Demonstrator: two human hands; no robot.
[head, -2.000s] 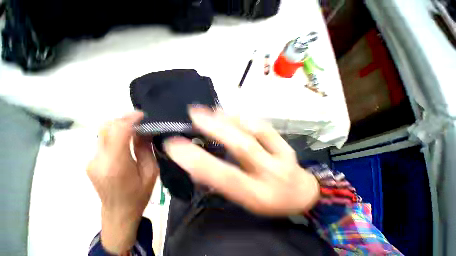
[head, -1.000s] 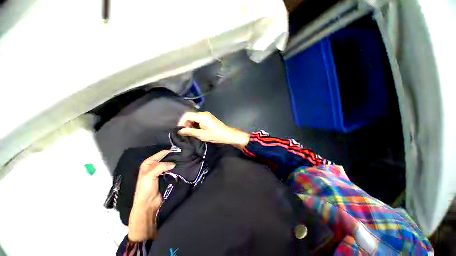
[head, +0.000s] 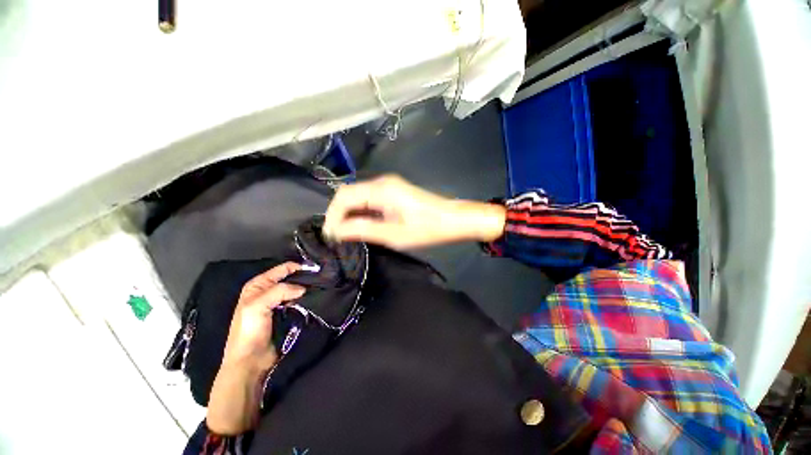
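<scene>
A black fabric bag (head: pixel 333 280) lies open on my lap, with a thin pale line curving round its opening and a small metal ring at its lower left. My left hand (head: pixel 253 329) holds the near left edge of the opening between thumb and fingers. My right hand (head: pixel 387 213) is at the far edge of the bag, slightly blurred, with its fingers curled. Whether its fingertips grip anything cannot be told. More black fabric with a zipper pull (head: pixel 180 347) lies left of my left hand.
A white-covered table (head: pixel 293 62) stands in front, with a dark stick tool (head: pixel 166 16) on it and loose threads (head: pixel 389 107) hanging from its edge. Blue bins (head: pixel 547 142) stand at the right. A black apron (head: pixel 427 373) covers my lap. A white surface with a green mark (head: pixel 140 307) is at left.
The bag has come down from over the table to my lap and its opening is spread. Since one second ago, my right hand has risen slightly; my left hand keeps its hold.
</scene>
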